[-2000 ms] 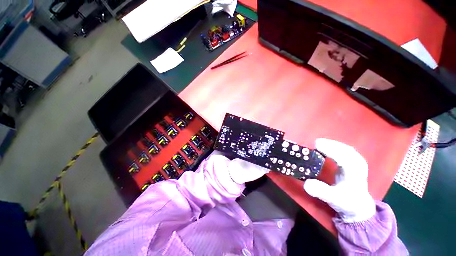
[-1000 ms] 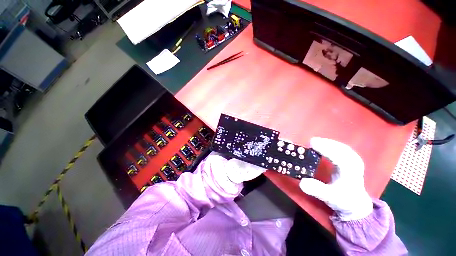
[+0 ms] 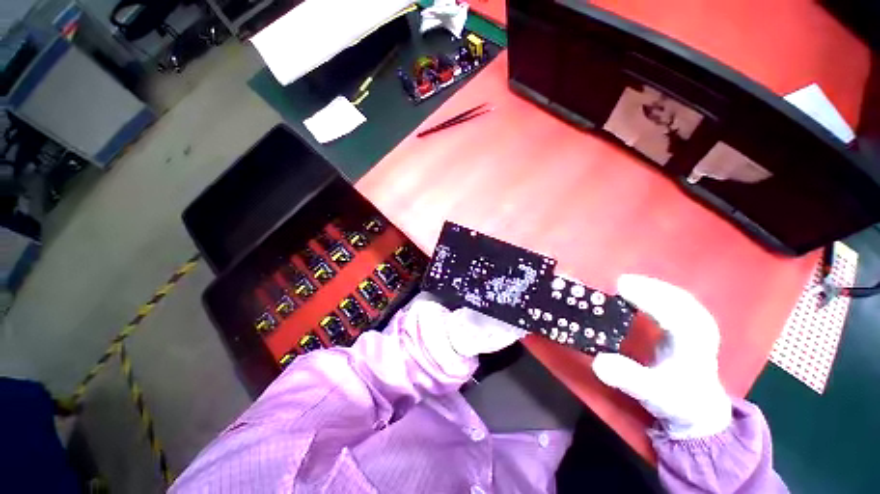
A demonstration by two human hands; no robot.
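Observation:
A black circuit board (image 3: pixel 526 288) is held above the red mat, its flat solder side with bright joints facing up towards me. My left hand (image 3: pixel 478 331), in a white glove, is under the board's left part and lower edge; its fingers are mostly hidden beneath the board. My right hand (image 3: pixel 675 352), also in a white glove, grips the board's right end, with the thumb at the lower corner and the fingers at the upper corner. The component side is hidden.
A red-lined black tray (image 3: pixel 306 311) with rows of boards stands left. Tweezers (image 3: pixel 453 121) lie on the red mat (image 3: pixel 463 174). A large black bin (image 3: pixel 675 116) stands behind. Another board (image 3: pixel 444 72), a paper slip (image 3: pixel 335 119) and cutters (image 3: pixel 832 287) lie on the bench.
The view has shifted slightly, so the bench things and tray appear a little further right and lower. The board stays in both hands with the solder side up.

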